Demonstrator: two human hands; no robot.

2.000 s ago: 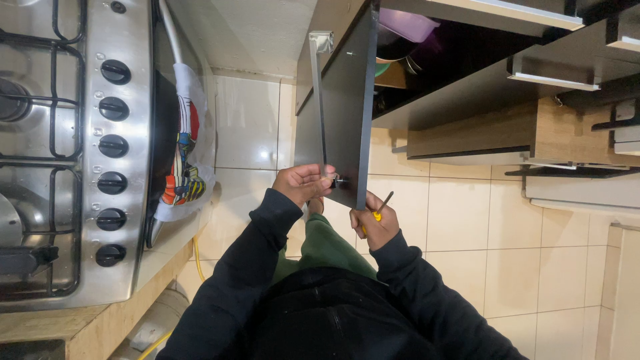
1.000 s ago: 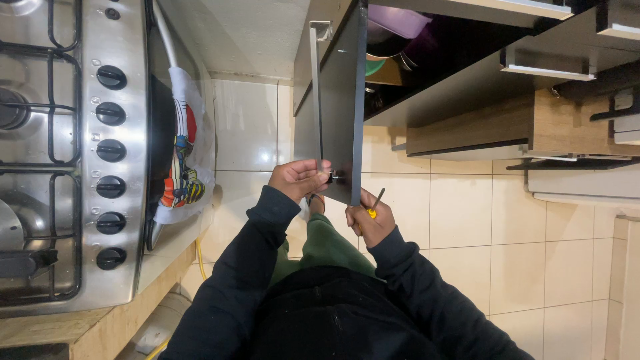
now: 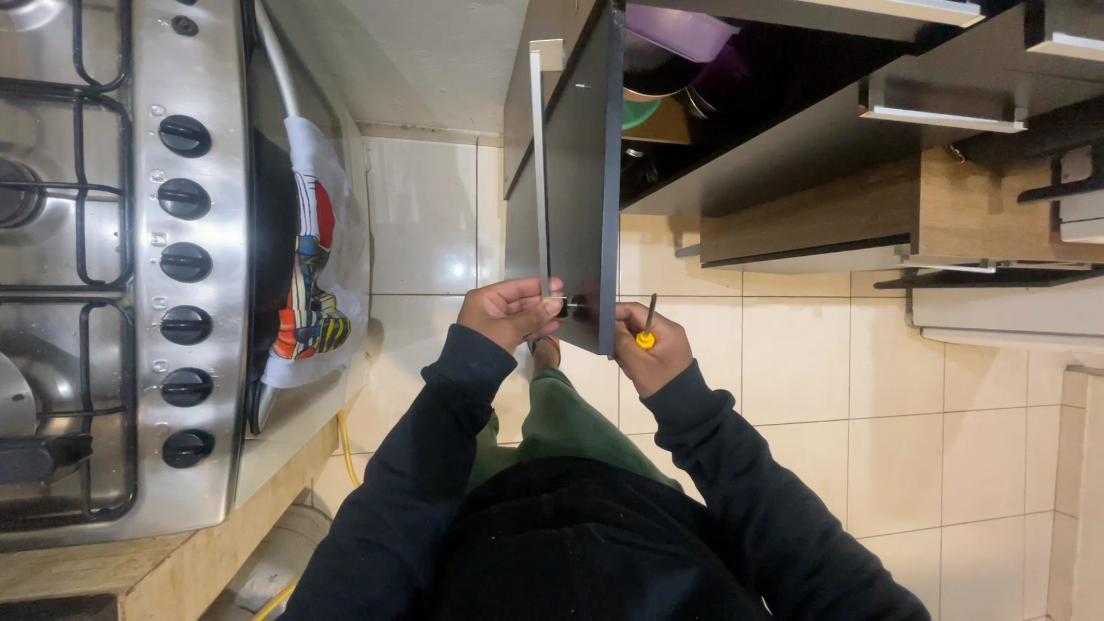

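Note:
A dark cabinet door [image 3: 585, 181] stands swung out in front of me, edge up. On its left face a long metal bar handle [image 3: 541, 164] runs along it, with a gap between the handle's near end and the door where a screw shows. My left hand [image 3: 509, 312] pinches that near end between thumb and fingers. At the door's right face is my right hand [image 3: 654, 349], fingertips against the panel near its edge. It holds a screwdriver [image 3: 647, 332] with a yellow handle and dark shaft, the shaft pointing away from me; part of the handle is hidden in the palm.
A steel gas stove [image 3: 194, 285] with black knobs fills the left side, a printed cloth [image 3: 315, 302] hanging over its oven handle. Behind the door, the cupboard holds a purple plastic container [image 3: 681, 33] and other kitchenware. Drawers with metal handles [image 3: 944, 119] jut out at upper right.
Both hands stay at the near end of the door, the left on the handle and the right with the screwdriver. The screwdriver's shaft has tilted to point more straight away from me.

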